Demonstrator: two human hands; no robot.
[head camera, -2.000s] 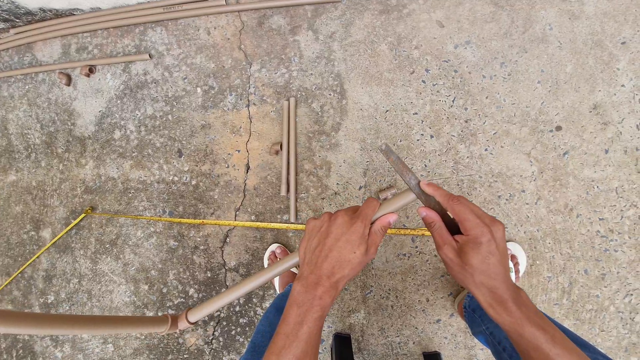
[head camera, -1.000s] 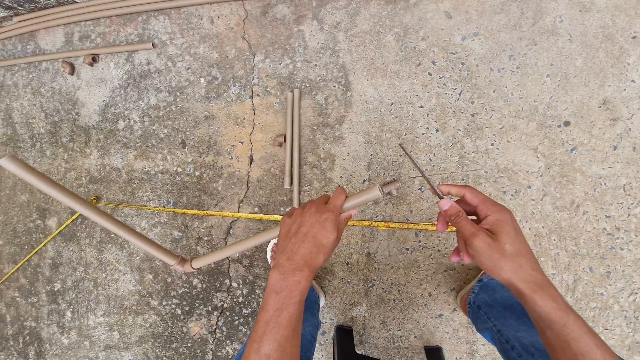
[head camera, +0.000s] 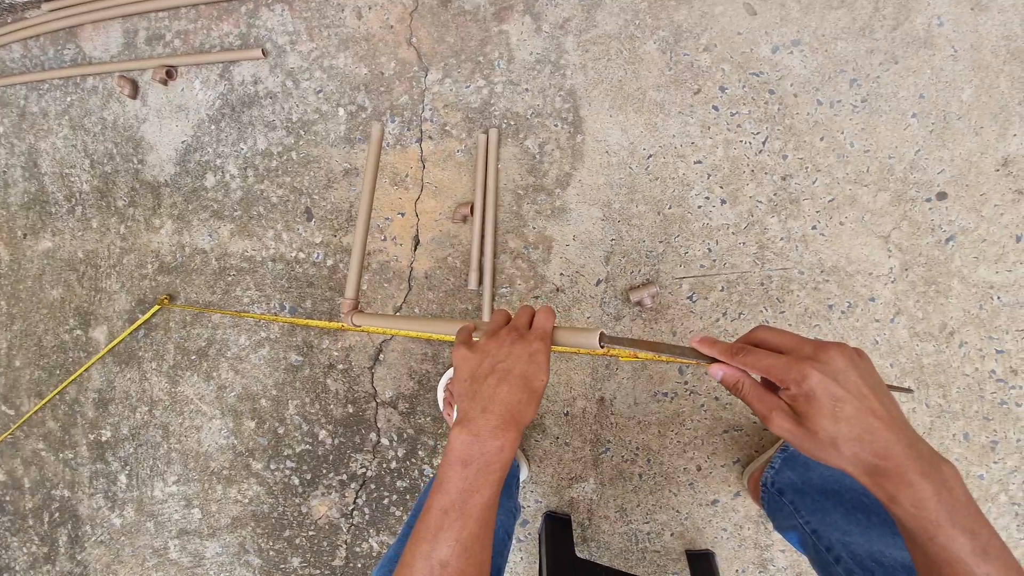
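Note:
My left hand (head camera: 506, 364) grips a tan plastic pipe (head camera: 416, 323) lying across the view. An elbow fitting (head camera: 350, 310) at its left end joins it to a second pipe (head camera: 366, 208) that points away from me. In my right hand (head camera: 808, 396) is a flat metal file (head camera: 656, 348), held between thumb and fingers; its tip is at the pipe's open right end, and its thin tang sticks out beyond the hand. A yellow measuring tape (head camera: 280, 318) runs along the near side of the pipe, partly under my left hand.
Two cut pipes (head camera: 490, 216) and an elbow (head camera: 462, 212) lie beyond my left hand. A tee fitting (head camera: 642, 294) rests on the cracked concrete floor. More pipes (head camera: 160, 64) and two fittings (head camera: 126, 86) are at the upper left. Black legs of some object (head camera: 558, 544) show at the bottom.
The joined pipes have swung round, so the far one points away from me. The tee, at the pipe's end one second ago, is on the floor. The file has come to the pipe's open end.

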